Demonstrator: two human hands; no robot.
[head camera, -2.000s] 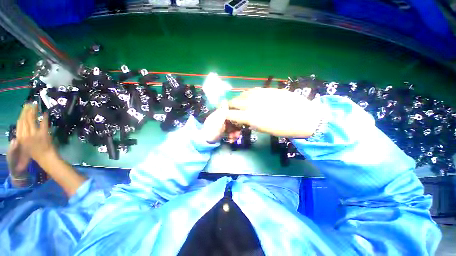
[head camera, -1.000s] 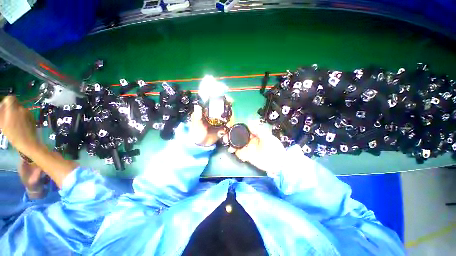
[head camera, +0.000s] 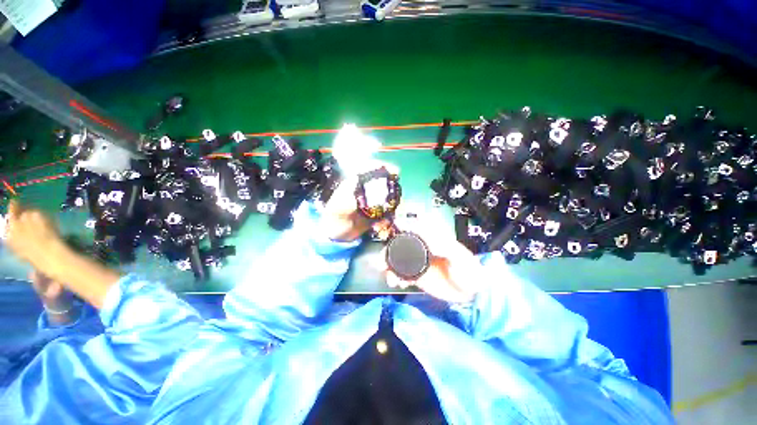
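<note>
My left hand (head camera: 342, 217) holds a round black watch case (head camera: 378, 194) with a bright, glaring face and a reddish-gold rim, just left of the middle. My right hand (head camera: 444, 264) holds a dark round disc (head camera: 407, 255) with a thin copper-coloured edge, lower and to the right. The two round parts are close together; I cannot tell if they touch. Glare hides parts of both hands and their fingertips. A glaring white crumpled patch (head camera: 352, 144) lies just beyond my left hand.
Heaps of black watch straps with silver buckles lie left (head camera: 216, 184) and right (head camera: 581, 187) on the green bench mat (head camera: 332, 75). A neighbour's hands (head camera: 41, 245) are at far left, near a white cloth (head camera: 108, 156). White and blue fixtures (head camera: 378, 9) stand on the far rail.
The dark disc and my right hand have moved down and slightly right. The watch case in my left hand has shifted slightly right. At two seconds ago my right forearm crossed over the middle.
</note>
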